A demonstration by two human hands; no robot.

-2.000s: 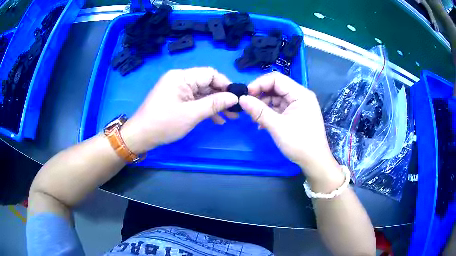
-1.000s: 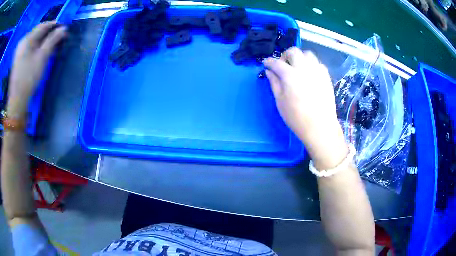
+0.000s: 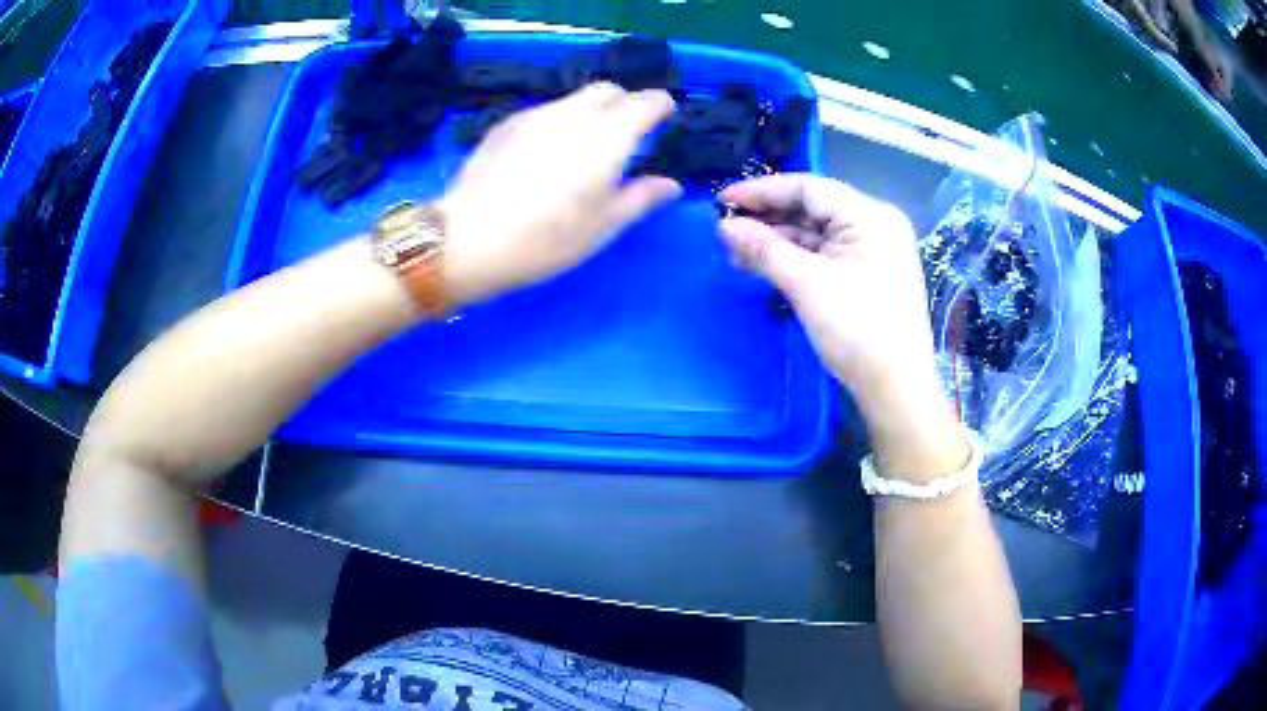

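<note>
Matte black housings [image 3: 396, 104] lie piled along the far edge of the blue work tray [image 3: 556, 452]. My left hand [image 3: 549, 181], blurred, is over the tray with thumb and fingers apart beside the right-hand housings [image 3: 709, 132]. I see nothing clearly gripped in it, and its palm side is hidden. My right hand [image 3: 834, 264] is at the tray's right side, thumb and forefinger pinched on a small shiny black ring [image 3: 727, 208]. The ring is mostly hidden by the fingertips. Loose shiny bits show just beyond them.
A clear zip-lock bag of shiny black pieces [image 3: 1000, 299] lies right of the tray. A blue bin with dark parts [image 3: 1160, 403] stands at the right edge, another [image 3: 118, 195] at the left. A pale rail [image 3: 889, 118] and green surface [image 3: 959, 84] run beyond.
My left hand has come back from the left bin to the housings in the tray. My right hand stays at the tray's right side, slightly lower, its fingertips now pinched on a small ring.
</note>
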